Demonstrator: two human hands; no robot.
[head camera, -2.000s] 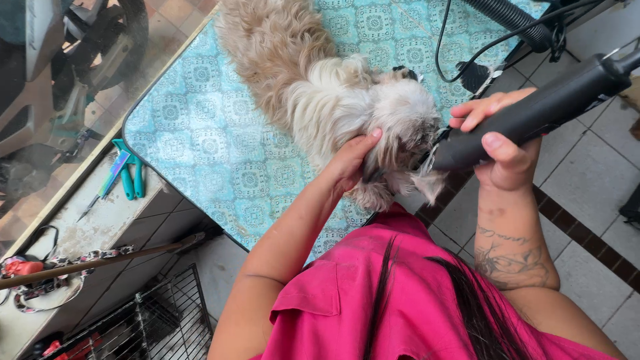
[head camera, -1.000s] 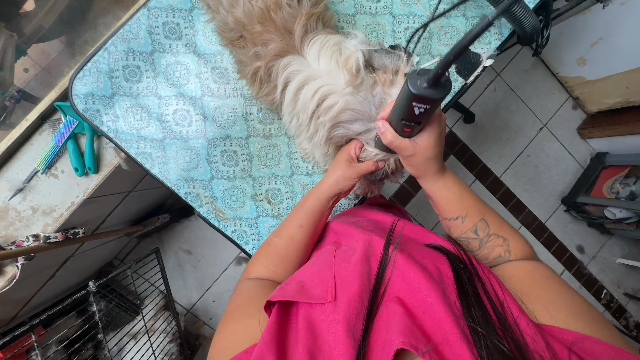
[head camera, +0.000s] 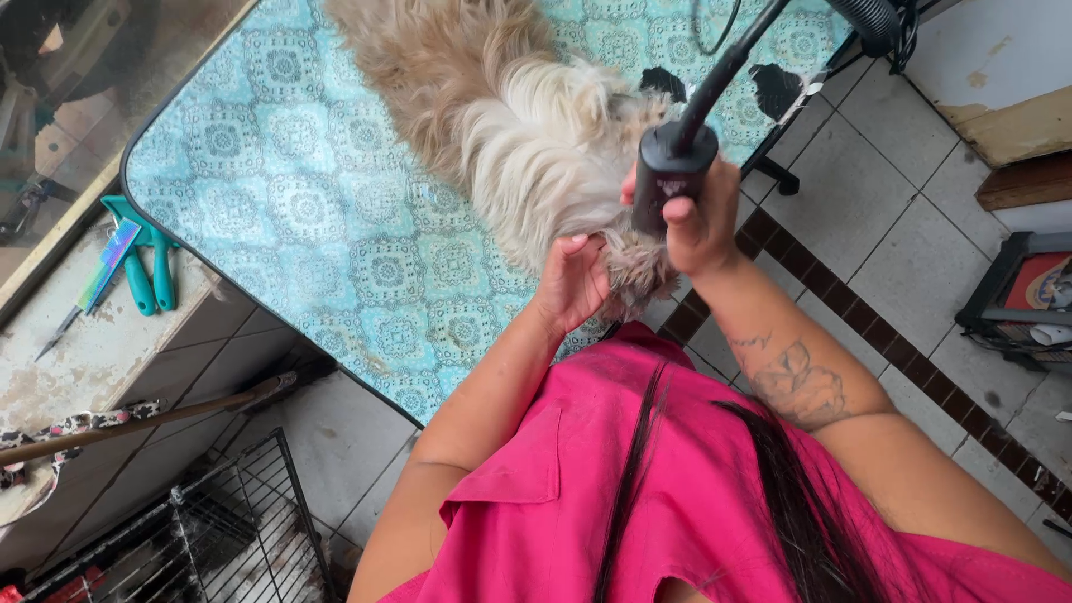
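Note:
A long-haired cream and tan dog (head camera: 536, 167) lies on a grooming table with a blue patterned cover (head camera: 276, 167). My right hand (head camera: 708, 218) grips black corded electric clippers (head camera: 674, 176), held above the dog's head; the blade end is hidden by the body of the clippers and the hand. My left hand (head camera: 576, 280) is against the side of the dog's head near the muzzle, fingers curled at the fur. Whether those fingers pinch the fur cannot be told. The dog's face is mostly hidden.
Teal-handled grooming tools (head camera: 151, 260) and a comb with a rainbow sheen (head camera: 109, 260) lie on a worn ledge at left. Below are a wooden stick (head camera: 184, 410) and a black wire cage (head camera: 201, 519). A black hose (head camera: 871, 21) hangs at the table's far right corner.
The clippers have gone from lying nearly level, pointing left at the dog's muzzle, to standing steeply over its head. My left hand remains at the dog's head, its fingers now more curled.

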